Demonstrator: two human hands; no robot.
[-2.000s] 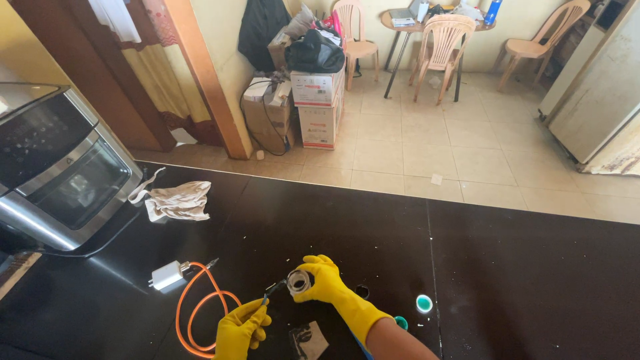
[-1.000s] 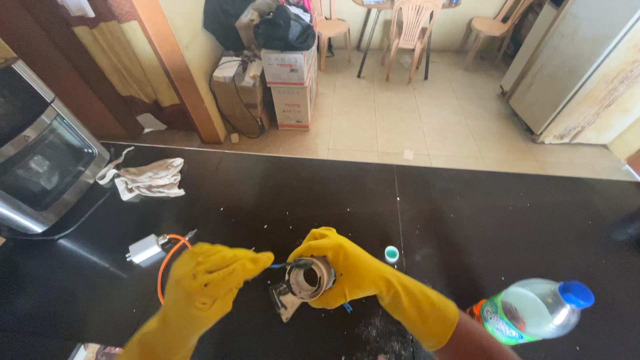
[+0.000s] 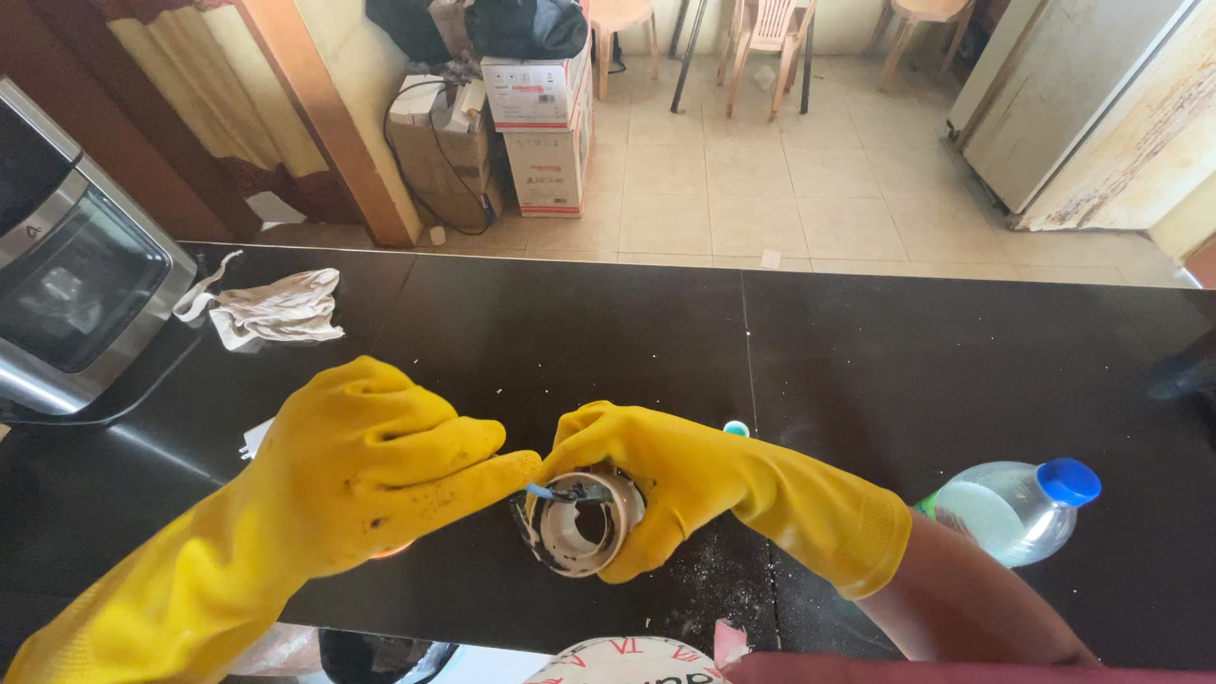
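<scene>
Both my hands wear yellow rubber gloves. My right hand point(image 3: 655, 480) grips a round, hollow metal part point(image 3: 570, 537) with dark grime on its rim, its opening facing up. From the left my left hand point(image 3: 408, 465) holds a small brush point(image 3: 560, 492), apparently blue-handled, whose dark tip lies at the part's inner rim. Most of its handle is hidden by the glove. A small cap with a green inside point(image 3: 736, 429) lies on the dark counter beyond my right wrist. Partly behind my left hand is a white object point(image 3: 255, 438).
A clear plastic bottle with a blue cap point(image 3: 1007, 508) lies at the right. A crumpled cloth point(image 3: 280, 309) rests beside an oven-like appliance point(image 3: 85, 256) at the left. White powder dusts the dark counter point(image 3: 570, 323) near my right hand. A round lid with red lettering point(image 3: 632, 662) is at the near edge.
The view has shifted, bringing the bottle in from the right. My left hand has turned, with its back now uppermost. My right hand still holds the metal part.
</scene>
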